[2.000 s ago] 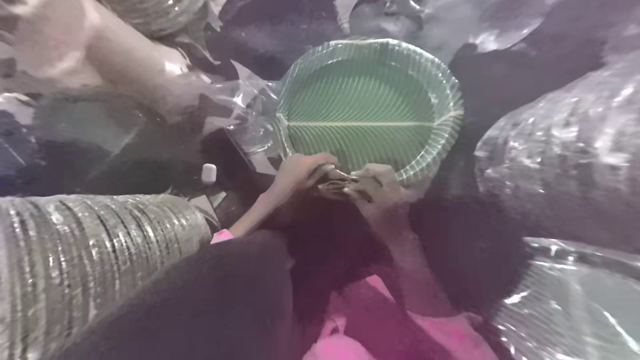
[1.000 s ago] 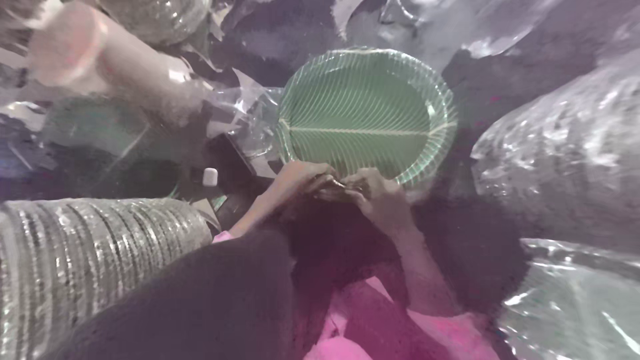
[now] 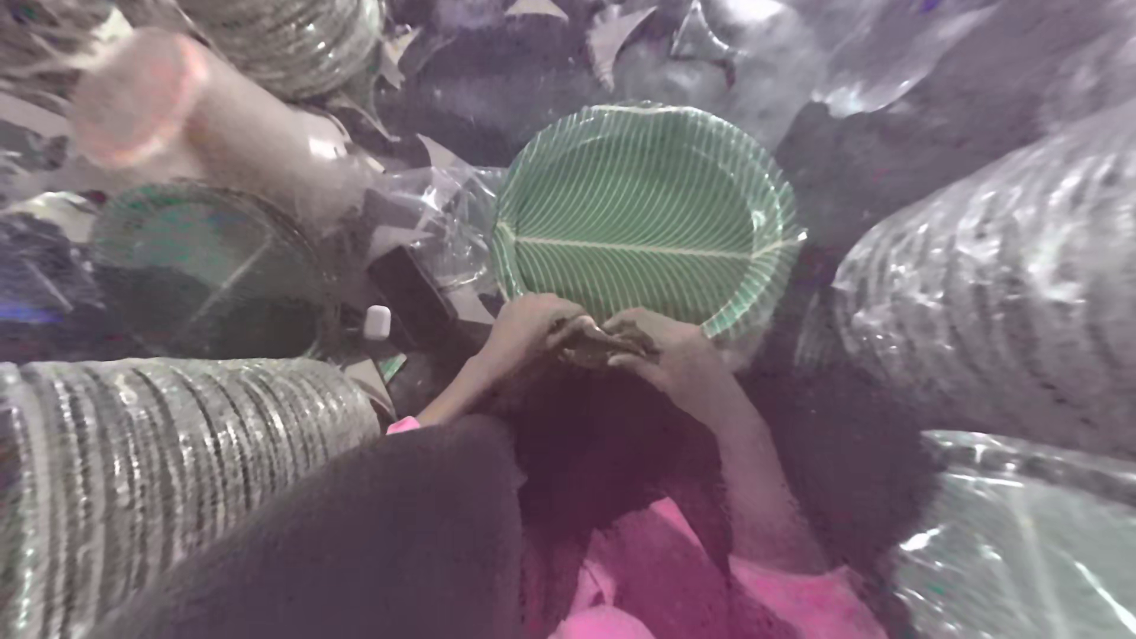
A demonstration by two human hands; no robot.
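A round green plate with a pale leaf-vein pattern (image 3: 639,195), covered in clear plastic film, lies in the middle of the head view. At its near edge, my left hand (image 3: 541,328) and my right hand (image 3: 670,351) come close together. Both grip a bunched piece of the clear plastic wrap (image 3: 596,342), drawn together between their fingers. The exact fold of the film under the fingertips is blurred.
Wrapped stacks of plates lie on their sides at left (image 3: 195,444) and right (image 3: 994,293). Another wrapped plate (image 3: 1021,541) is at the lower right. A clear-wrapped roll (image 3: 240,124), a dark green plate (image 3: 209,275) and a small white case (image 3: 377,322) are at the left.
Both hands have stayed at the plate's near edge, with small shifts of the fingers at the bunched wrap. The plate looks slightly turned, its pale midline now sloping down to the right.
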